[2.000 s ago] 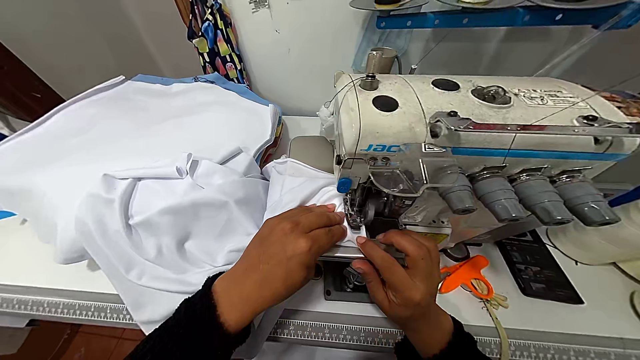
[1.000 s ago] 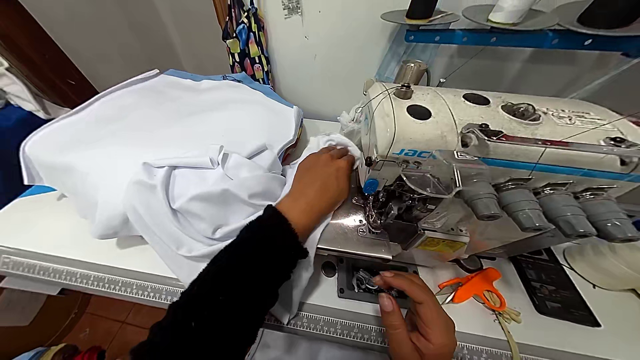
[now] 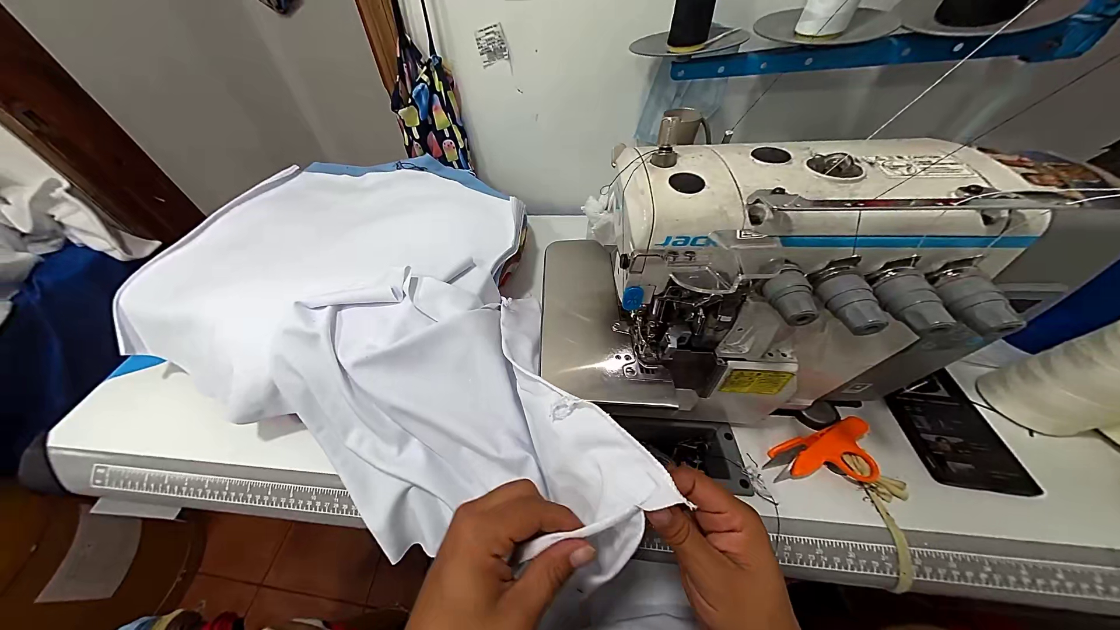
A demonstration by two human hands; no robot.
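Note:
White fabric (image 3: 420, 376) lies in folds left of the Jack overlock sewing machine (image 3: 831, 210), and one part of it stretches down toward me over the table's front edge. My left hand (image 3: 516, 560) pinches a folded edge of that part between thumb and fingers. Close by on the right, my right hand (image 3: 717, 542) grips the corner of the same cloth, where a stitched seam ends. Both hands are in front of the machine's metal work plate (image 3: 595, 332), and no cloth lies under the presser foot area (image 3: 647, 350).
Orange-handled thread snips (image 3: 827, 451) lie right of the machine's base, beside a dark phone (image 3: 962, 433) and a large cream thread cone (image 3: 1050, 385). A measuring tape (image 3: 875, 560) runs along the table's front edge. Thread cones stand on a blue rack (image 3: 787, 61) above.
The cloth has come off the machine's plate and been drawn toward me. My left hand has moved down from beside the needle area, and my right hand now holds the cloth's corner.

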